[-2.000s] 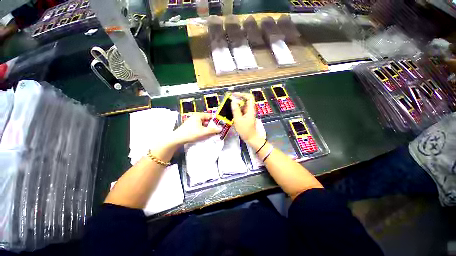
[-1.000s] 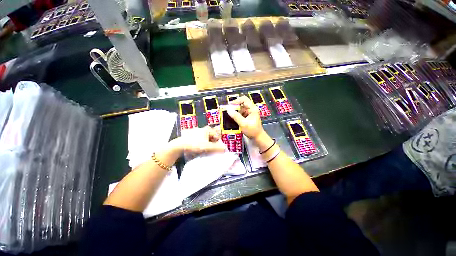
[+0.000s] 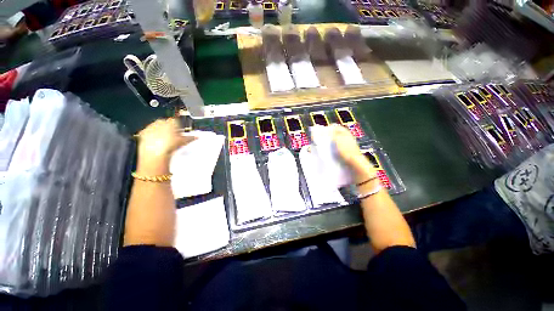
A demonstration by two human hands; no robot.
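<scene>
My right hand is blurred over the right part of the clear blister tray, with a white sleeve at its fingers. My left hand is blurred at the top of the pile of empty sleeves; whether it grips one is unclear. Bare keypad phones lie in the tray's far row. Bagged phones lie in the near row at left and centre. One bare phone at the near right is partly hidden by my right hand.
A stack of filled trays stands at left. A white stack lies at the near edge. A post and small fan are beyond my left hand. Trays of bare phones and a person's sleeve are at right.
My hands have moved apart, the left to the sleeve pile and the right rightward. The bare phone between them no longer shows; a white sleeve is now at my right hand.
</scene>
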